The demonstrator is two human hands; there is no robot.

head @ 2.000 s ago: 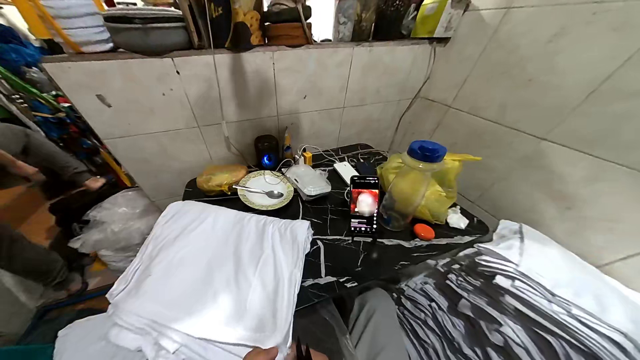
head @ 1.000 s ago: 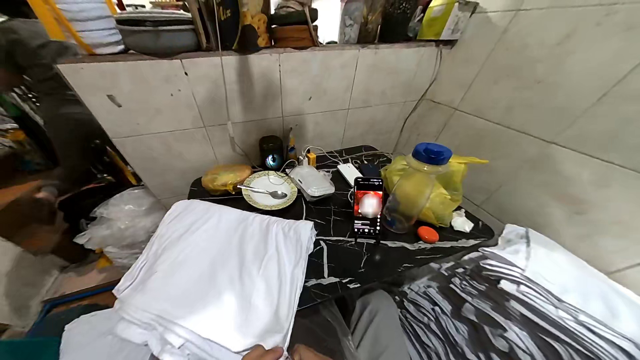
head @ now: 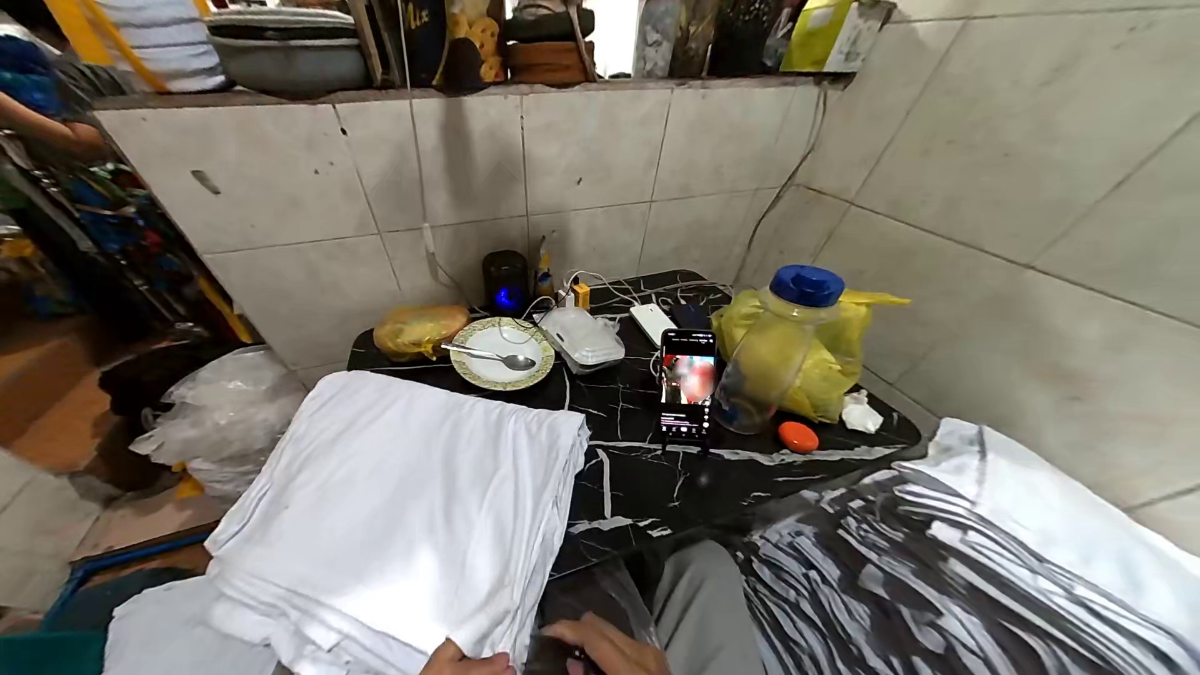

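Note:
At the bottom edge of the head view, my left hand (head: 466, 660) pinches the near right edge of a stack of folded white cloth (head: 403, 478). Just to its right is my right hand (head: 605, 647), its fingers curled around a small dark object that I cannot make out. A clear plastic sheet or bag lies beside it, next to my knee in grey trousers (head: 708, 600). The cloth stack overlaps the left part of a black marbled table (head: 637, 487). To the right lies a pile of black and white striped fabric (head: 872, 572) with plain white cloth beyond it.
A plate with a spoon (head: 503, 354), a foam container (head: 583, 337), an upright smartphone (head: 687, 384), a clear jar with a blue lid (head: 769, 347), a yellow bag (head: 825, 375) and a small speaker (head: 506, 281) stand on the table. Tiled walls rise behind and right. Plastic bags (head: 234, 412) lie left.
My right hand shows more fully at the bottom edge than before. At the far left, the person has moved away from the spot near the plastic bags.

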